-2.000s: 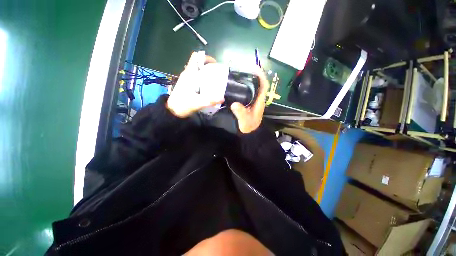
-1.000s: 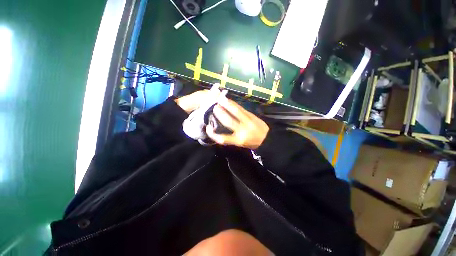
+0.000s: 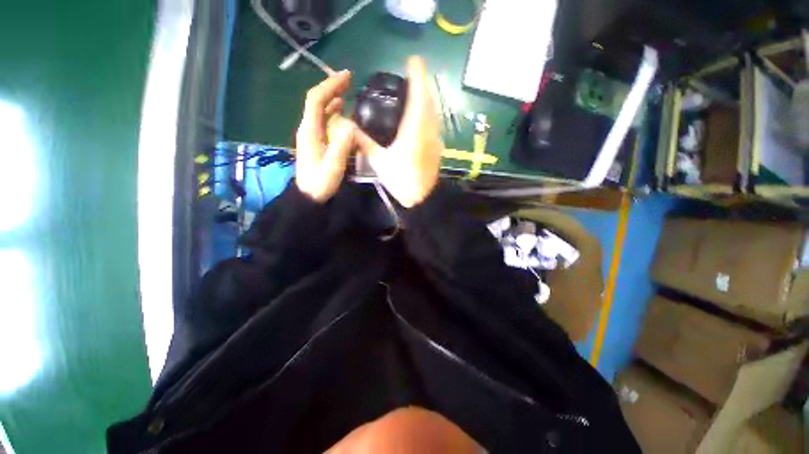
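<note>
A security camera with a glossy black head [image 3: 381, 108] is held between my two hands over the near edge of the bench mat. Its black head points away from me. Its white body is mostly hidden by my fingers and palms. A thin white cable [image 3: 388, 206] hangs from it towards my jacket. My left hand [image 3: 321, 137] is on its left side, with fingers partly raised. My right hand [image 3: 413, 142] is against its right side, with fingers pointing away from me. Both hands are slightly blurred.
The green mat [image 3: 257, 102] bears loose white cables [image 3: 297, 49], a black round part [image 3: 304, 19], a white unit [image 3: 410, 9], a yellow tape roll [image 3: 455, 19], tweezers [image 3: 449, 111] and yellow tape strips [image 3: 479, 158]. A white keyboard [image 3: 512, 49] lies right. A carton [image 3: 577, 288] of white pieces stands below.
The camera has moved from near my chest up and away, over the mat edge. Its black head now faces away, and its cable hangs down. The view has shifted slightly, and the carton shows again.
</note>
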